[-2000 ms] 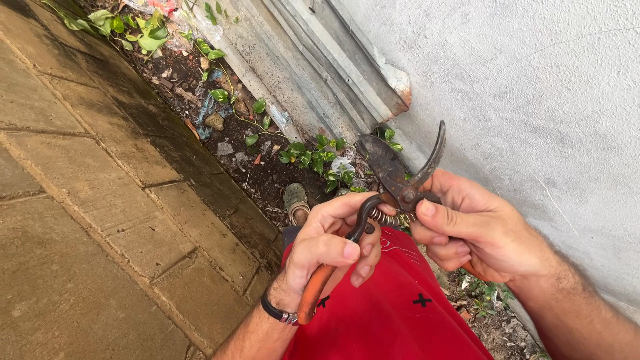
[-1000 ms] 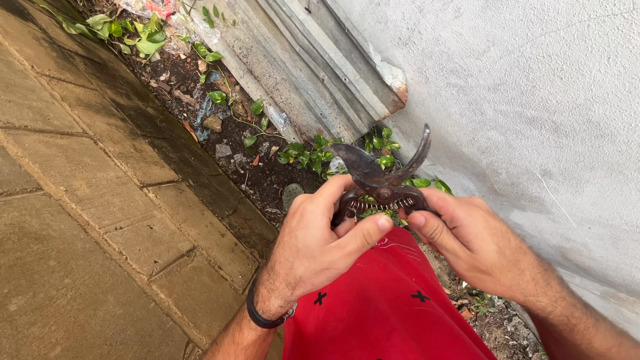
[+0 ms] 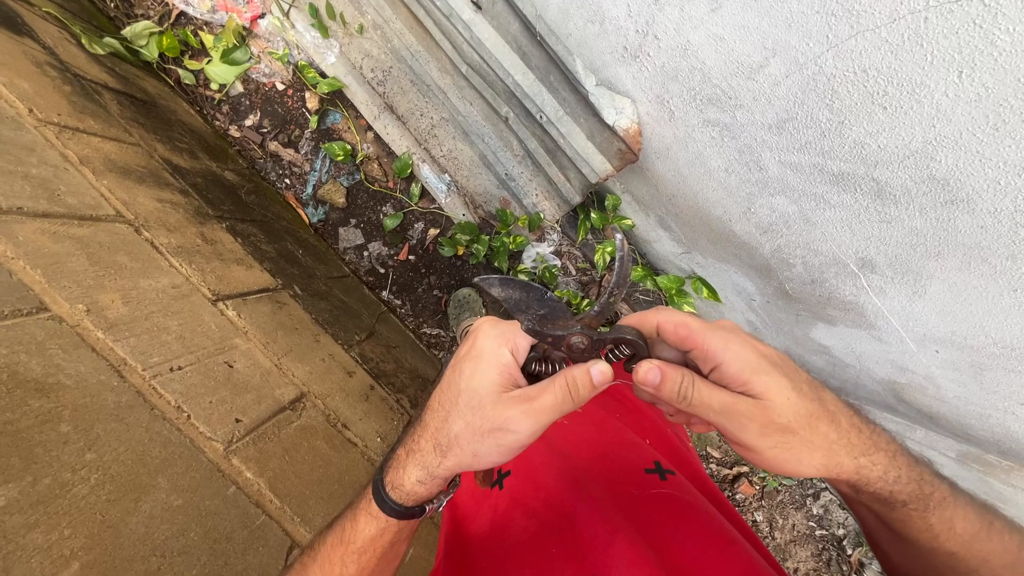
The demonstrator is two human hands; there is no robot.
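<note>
Rusty pruning shears are held between both hands in front of my red garment, with their blades spread apart and tips pointing away from me. My left hand grips one handle, its thumb lying by the coil spring below the pivot. The fingers and thumb of my right hand pinch the other handle near the spring's right end. Most of both handles is hidden by the hands. Green variegated vine leaves lie beyond the blades.
Corrugated metal sheets lean by a rough pale wall on the right. Stone paving or blockwork fills the left side. Between them runs a strip of dark soil with litter and stones. A shoe shows below the blades.
Two seconds ago the shears were tilted, with an orange handle visible under my left hand. Both hands have since shifted their hold up by the spring, and the blades have turned.
</note>
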